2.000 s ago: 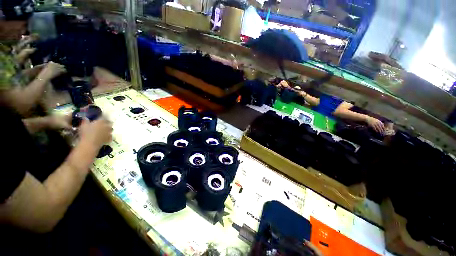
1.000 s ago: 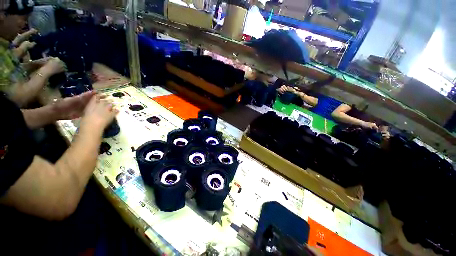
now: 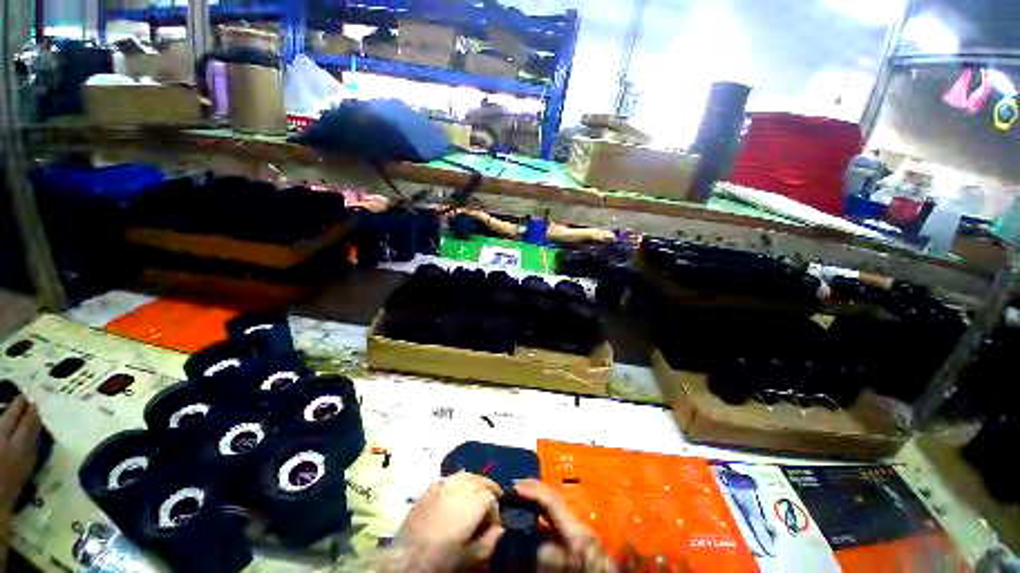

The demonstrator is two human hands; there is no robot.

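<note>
My left hand (image 3: pixel 453 517) and my right hand (image 3: pixel 559 526) are bare and close together at the bottom centre. Both grip a small dark housing (image 3: pixel 518 532) between them; its details are too dark to tell. A flat navy rounded piece (image 3: pixel 489 459) lies on the card just beyond my fingers. A cluster of several dark cups (image 3: pixel 242 439) with pale rings on top stands to the left of my hands.
A cardboard tray (image 3: pixel 487 364) of dark parts stands ahead, a second tray (image 3: pixel 783 425) ahead right. Stacked trays (image 3: pixel 241 252) are back left. An orange printed card (image 3: pixel 643 504) lies right of my hands. Another person's hand (image 3: pixel 17 453) is at the left edge. A green-topped shelf (image 3: pixel 537 170) crosses behind.
The view has swung right, so the cups sit further left and the second tray and more orange card show. Both my hands now show on the dark housing; before, only a fingertip showed.
</note>
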